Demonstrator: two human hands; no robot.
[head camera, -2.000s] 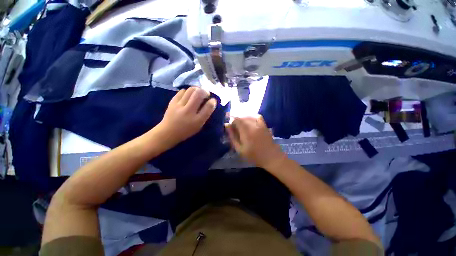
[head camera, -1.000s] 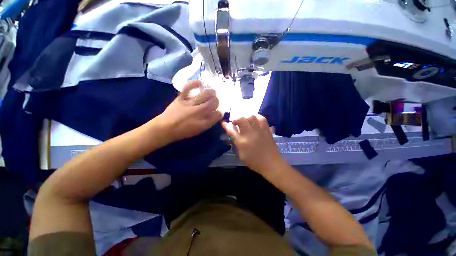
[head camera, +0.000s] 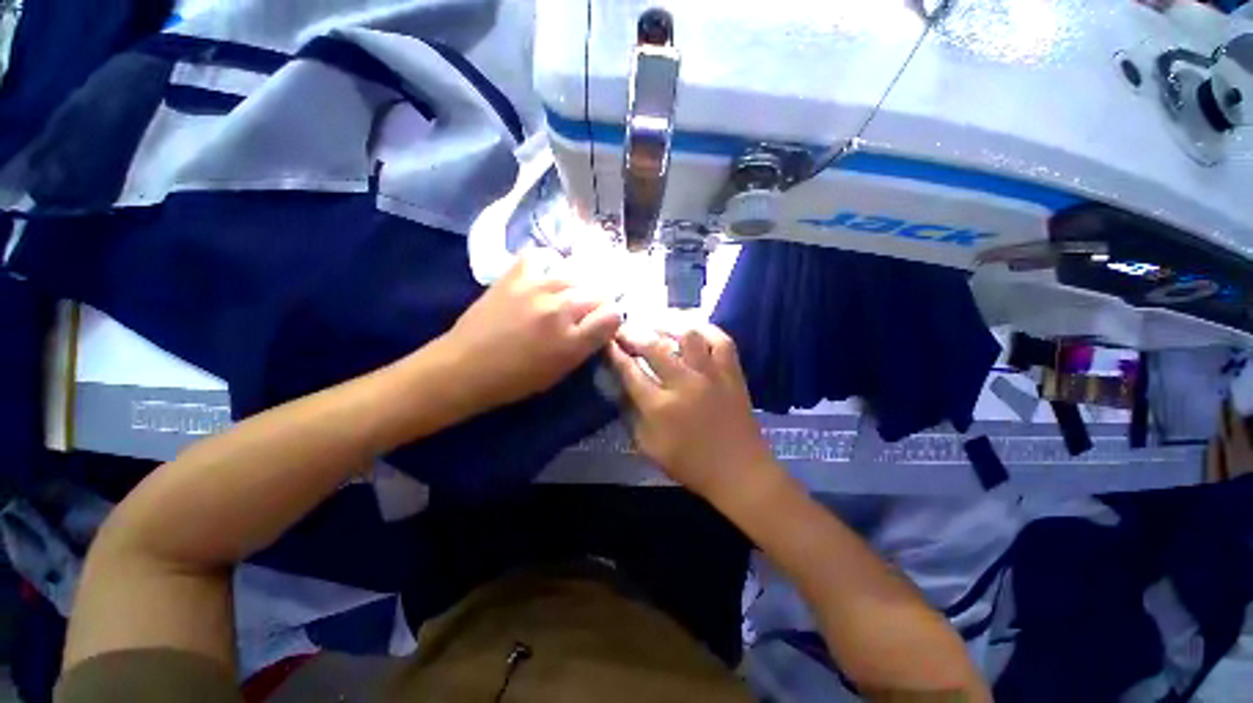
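A navy and grey garment panel (head camera: 302, 295) lies left of the needle area of a white sewing machine (head camera: 879, 179) with blue "JACK" lettering. My left hand (head camera: 529, 327) rests on the navy cloth, fingers bent, fingertips gripping the cloth edge near the needle. My right hand (head camera: 687, 392) is just right of it, its thumb and fingers pinched together at the same edge, almost touching the left fingertips. The small piece between the fingers is mostly hidden. Bright light washes out the presser foot and needle.
A fan-like navy pile (head camera: 866, 330) lies right of the needle. Small dark strips (head camera: 985, 463) and purple and gold items (head camera: 1092, 374) are at the right. A printed ruler strip (head camera: 825, 442) runs along the front edge. Navy and grey cloth (head camera: 1044, 563) is heaped below. Someone's fingers (head camera: 1233, 442) show far right.
The view has shifted, so the machine head appears larger and lower. My two hands have drawn together at the cloth edge; the dark bit seen between them is now mostly covered.
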